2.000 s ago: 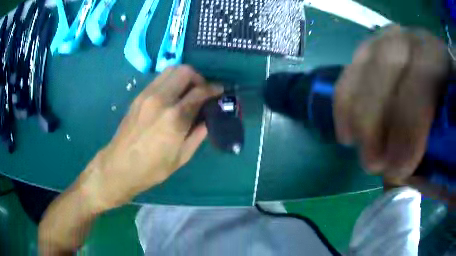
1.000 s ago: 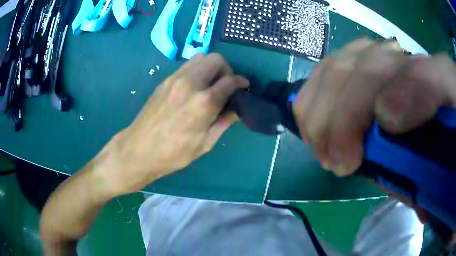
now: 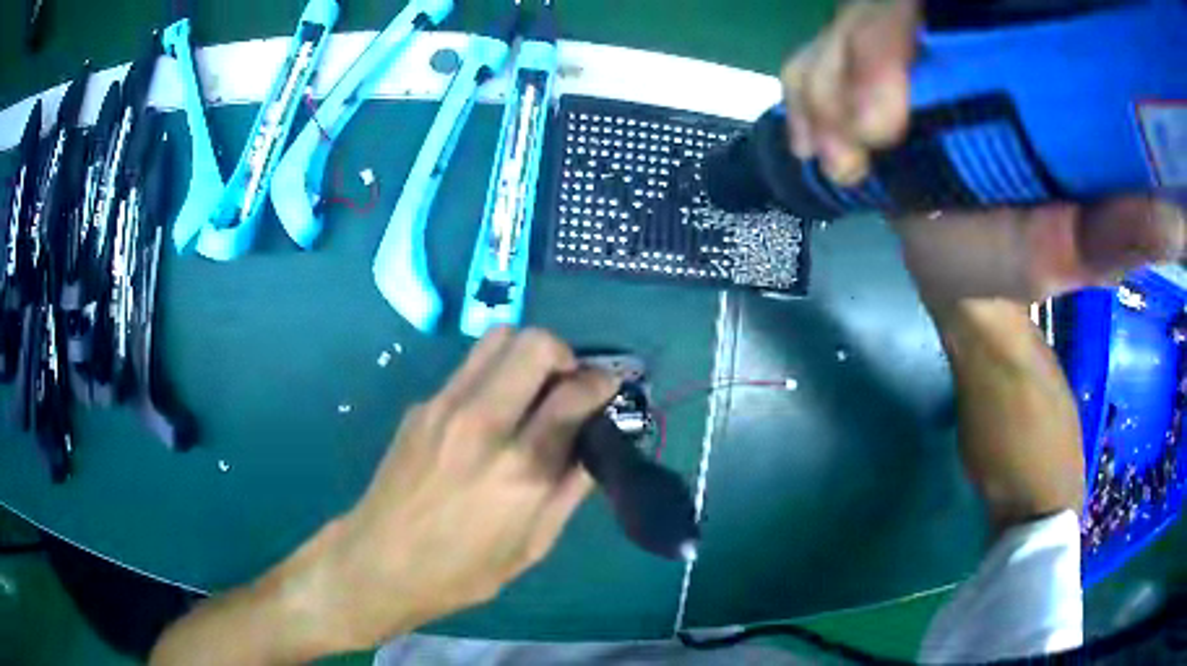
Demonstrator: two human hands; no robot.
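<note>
My left hand (image 3: 456,481) holds a black device body (image 3: 638,492) low over the green mat, its rounded end pointing down and right. A metallic inner module (image 3: 631,407) shows beside my fingertips, with a thin red lead wire (image 3: 729,385) ending in a small white plug. My right hand (image 3: 859,98) grips the blue-and-black electric screwdriver (image 3: 989,111), held over the screw plate (image 3: 638,195). Its black nose is over the plate's middle; the tip is hidden or too blurred to tell. Silver screws lie in the grid and heaped at the plate's right.
Light-blue housings (image 3: 423,215) lie in a row behind my left hand. Black device bodies (image 3: 91,247) are piled at the far left. A bright blue parts bin (image 3: 1126,403) stands at the right. A white edge strip (image 3: 651,81) runs behind. Small white bits lie on the mat.
The screwdriver in my right hand has moved from beside the device body up and back over the screw plate. The view has shifted, showing more housings and the blue bin. My left hand still holds the body.
</note>
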